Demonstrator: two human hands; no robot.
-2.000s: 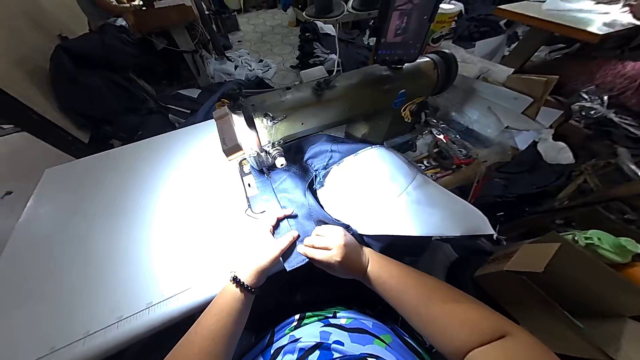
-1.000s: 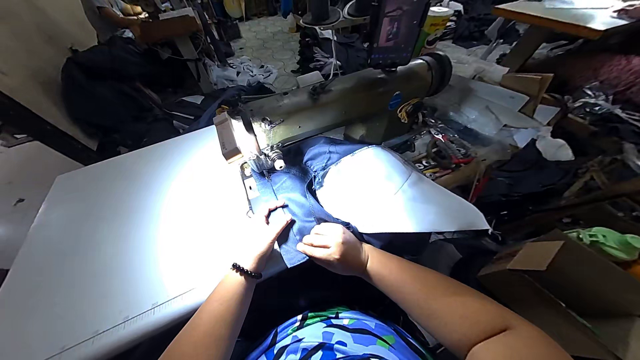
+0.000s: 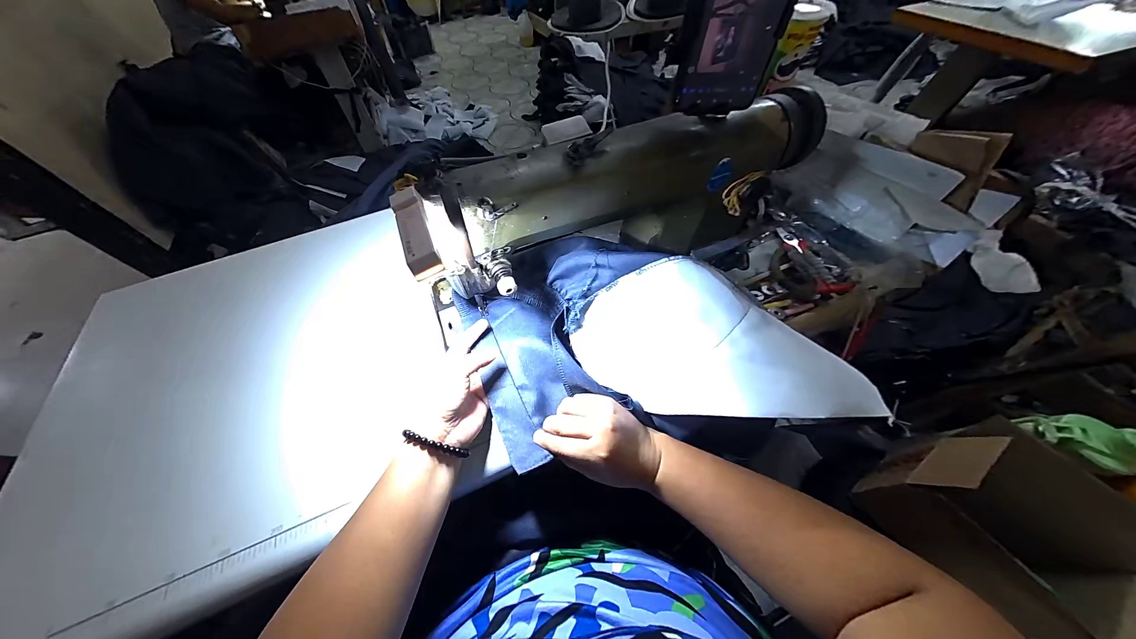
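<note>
A navy fabric garment piece (image 3: 524, 355) lies under the needle area of an industrial sewing machine (image 3: 612, 177), its near end at the table's front edge. White lining fabric (image 3: 710, 346) joined to it spreads to the right. My left hand (image 3: 461, 390) rests along the left edge of the navy fabric, fingers apart, a black bead bracelet on its wrist. My right hand (image 3: 603, 439) pinches the navy fabric near its lower right edge, fingers curled. The presser foot is partly lost in the lamp's glare.
The white sewing table (image 3: 204, 390) extends left, with a printed ruler along its front edge. A phone (image 3: 732, 53) stands behind the machine. Right of it lie tools (image 3: 808, 257) and paper scraps; an open cardboard box (image 3: 985, 506) is at lower right. Dark cloth (image 3: 204, 142) is heaped behind the table.
My left hand has shifted a little away from me along the fabric, towards the needle. My right hand keeps its pinch at nearly the same place.
</note>
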